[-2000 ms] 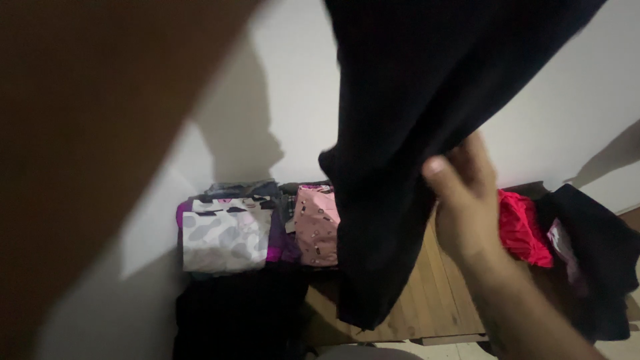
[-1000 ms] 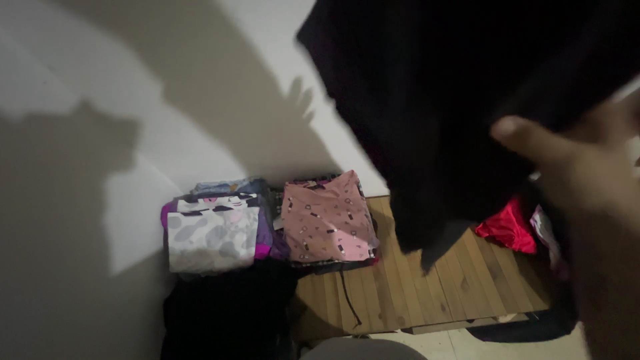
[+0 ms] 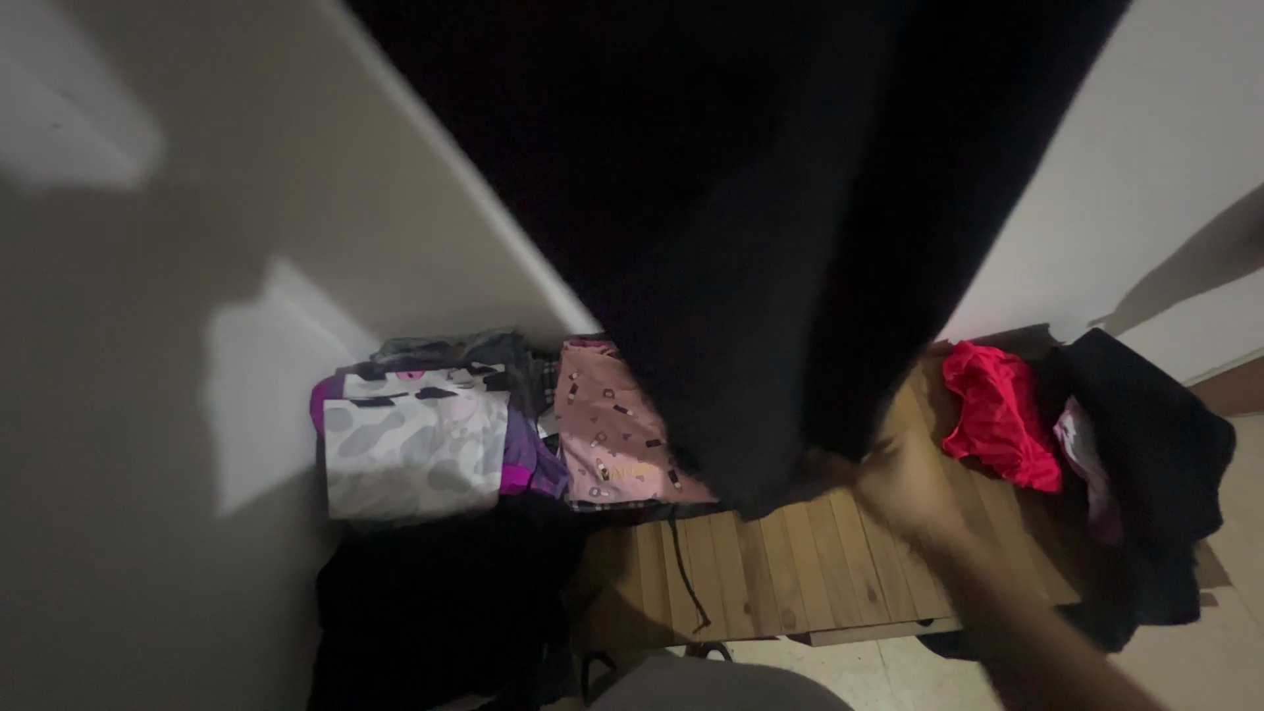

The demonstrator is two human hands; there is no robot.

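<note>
A large black cloth garment (image 3: pixel 750 247) hangs down through the upper middle of the view. My right hand (image 3: pixel 889 484), blurred, is at its lower edge on the right; whether the fingers grip the cloth cannot be told. My left hand is out of view. Behind the garment's lower tip, a folded pink patterned garment (image 3: pixel 612 434) lies on a wooden slatted surface (image 3: pixel 770 573). To its left is a stack topped by a folded white and grey patterned garment (image 3: pixel 420 454). Black cloth (image 3: pixel 444 602) lies in front of that stack.
A crumpled red garment (image 3: pixel 997 415) lies at the right of the slatted surface, beside a heap of dark clothing (image 3: pixel 1145 444) that hangs over the edge. Pale walls (image 3: pixel 1116 197) stand behind and at the left. A dark cord (image 3: pixel 688 583) trails toward the front edge.
The black garment now hangs long and nearly straight, where a second ago it was gathered at upper right. My right hand has moved down to its lower edge.
</note>
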